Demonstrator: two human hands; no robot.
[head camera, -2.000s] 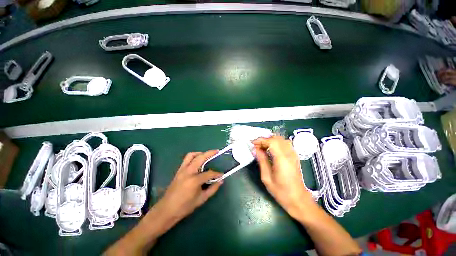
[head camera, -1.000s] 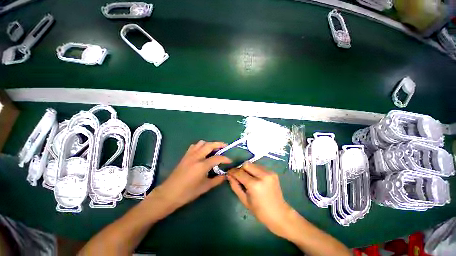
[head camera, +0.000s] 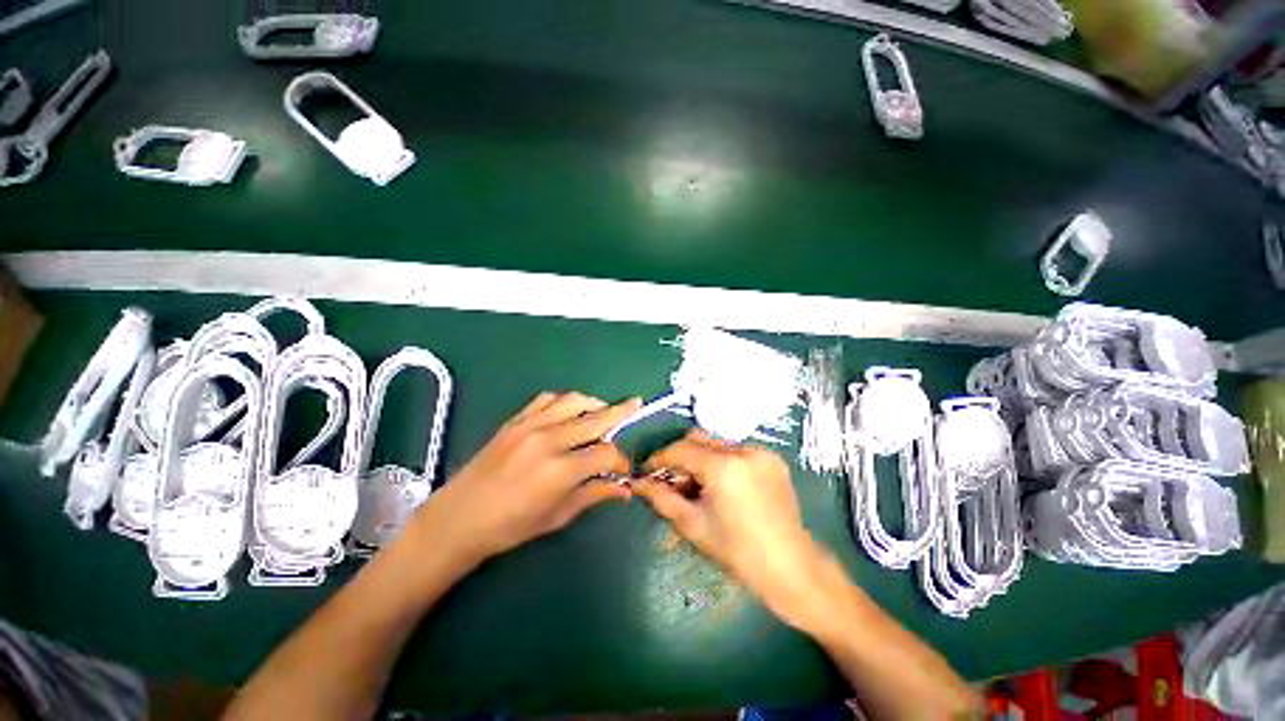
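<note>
My left hand (head camera: 543, 468) and my right hand (head camera: 722, 503) meet at bench centre, both gripping the near end of one white loop frame (head camera: 651, 411). Its far end reaches the pile of thin white pins (head camera: 740, 383), where its outline merges with the pile. My fingers cover much of the frame, and the detail between my fingertips is too small to tell. A narrow bundle of thin pins (head camera: 823, 409) lies right of the pile.
Overlapping frames (head camera: 306, 514) lie at left. Small nested frame sets (head camera: 891, 411) and tall stacked frames (head camera: 1127, 514) stand at right. Beyond the white strip (head camera: 536, 292), single frames (head camera: 371, 145) lie scattered. A red stool (head camera: 1158, 676) shows below the bench.
Since two seconds ago, my right hand has moved from the frame's round end to its near end beside my left hand. The view has tilted and shifted, moving the whole scene.
</note>
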